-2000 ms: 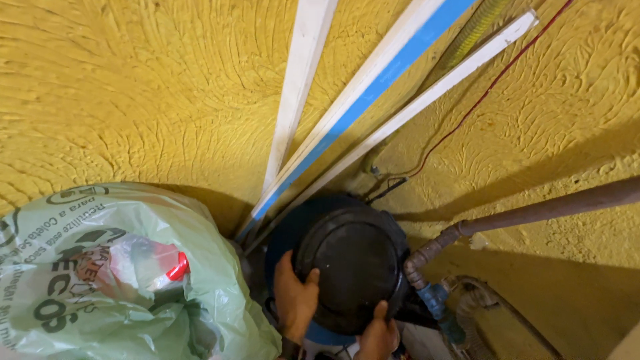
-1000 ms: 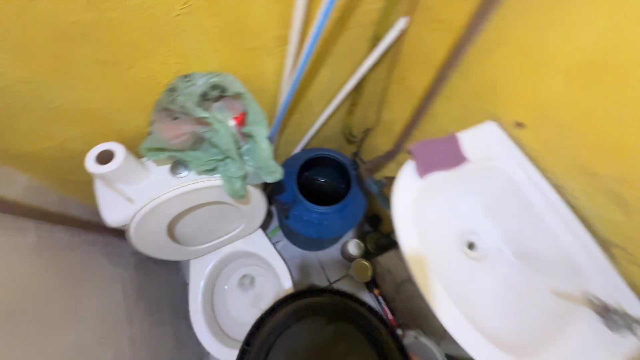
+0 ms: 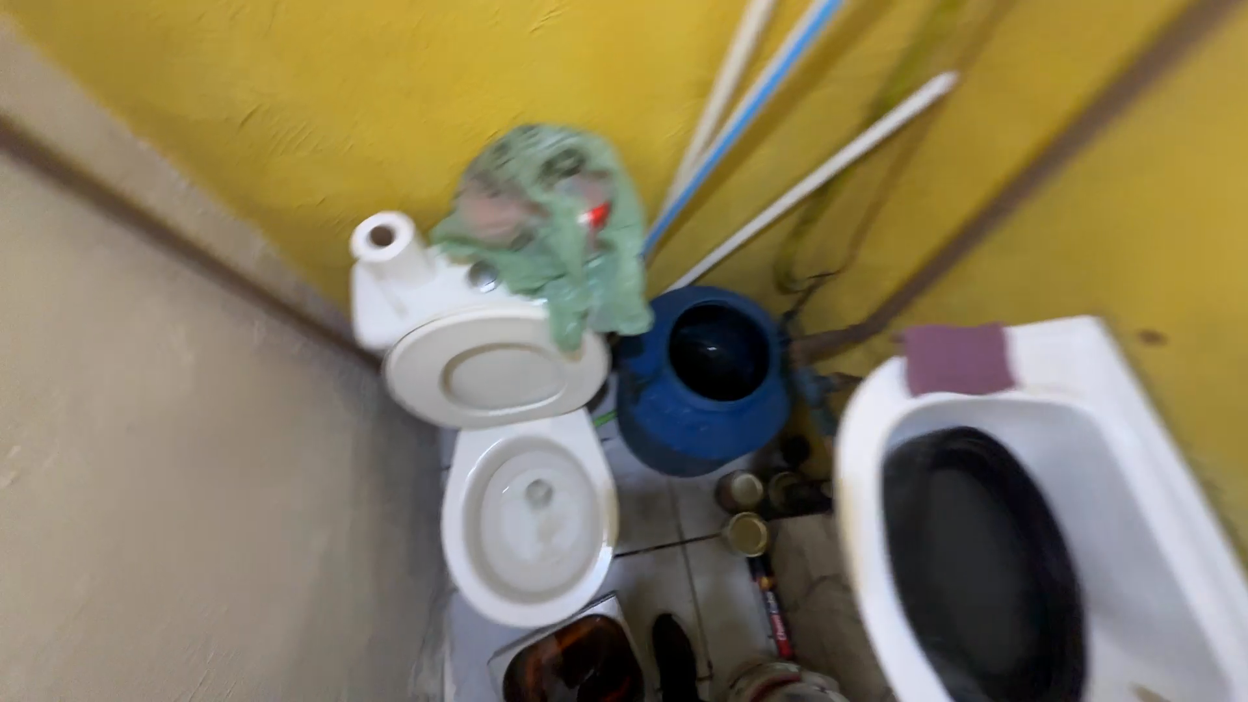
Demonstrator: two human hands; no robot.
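Neither of my hands shows in the head view. A round black lid [image 3: 985, 565] lies in the white sink [image 3: 1160, 507] at the right. The blue plastic drum [image 3: 682, 424] stands uncovered between the toilet and the sink, with a dark interior in which a small glint shows. Left of the drum is the white toilet [image 3: 531, 526], its lid [image 3: 497, 370] raised against the cistern. On the cistern rest a green plastic bag [image 3: 556, 224] with things inside and a toilet paper roll [image 3: 390, 249]. The picture is somewhat blurred.
Long white and blue strips [image 3: 746, 122] and a white pole [image 3: 829, 166] lean on the yellow wall behind the drum. Several cans [image 3: 746, 534] stand on the tiled floor by the sink. A purple cloth [image 3: 957, 359] hangs on the sink's edge. A dark shoe [image 3: 675, 648] shows below.
Two seconds ago both hands were on the black lid over the drum. The drum came uncovered, and the lid moved to the sink at the right. The view has pulled back.
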